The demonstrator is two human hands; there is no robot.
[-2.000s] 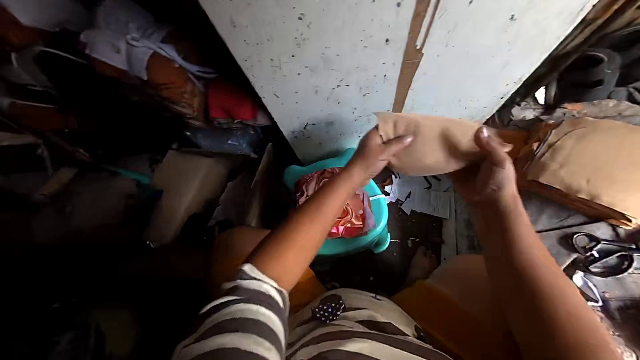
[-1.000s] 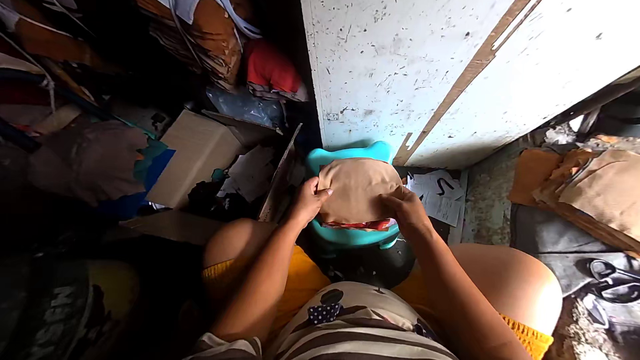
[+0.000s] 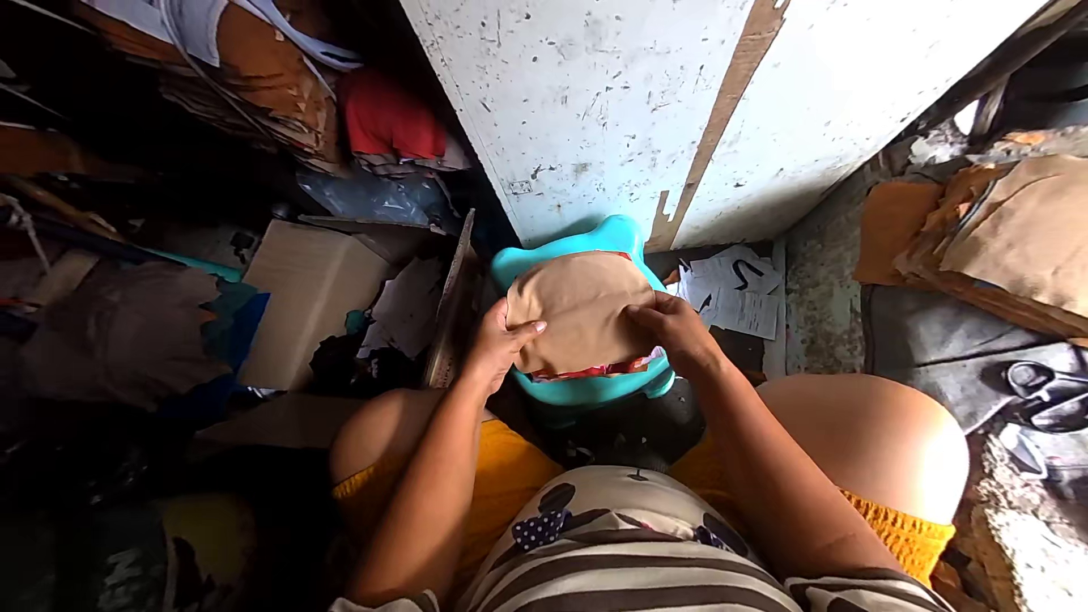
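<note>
A tan sheet of thin material (image 3: 586,310), maybe leather or fabric, lies spread over a turquoise plastic stool (image 3: 578,391). My left hand (image 3: 501,340) grips its left edge, thumb on top. At its right edge my right hand (image 3: 676,331) pinches it between thumb and fingers. Red patterned material (image 3: 595,371) shows along the sheet's lower edge, between it and the stool; the rest of it is hidden. On the right rests a stack of similar tan and brown sheets (image 3: 1020,238).
Beyond the stool stands a worn white panel (image 3: 595,110). An open cardboard box (image 3: 310,289) and a red cloth (image 3: 391,119) are at the left. Papers (image 3: 735,293) lie behind the stool on the right. Black-handled scissors (image 3: 1045,395) rest on grey cloth (image 3: 926,357) at the far right.
Two seconds ago my hands held the tan sheet up beside the stack on the right; it is now over the stool, covering most of the red patterned material. The view has shifted.
</note>
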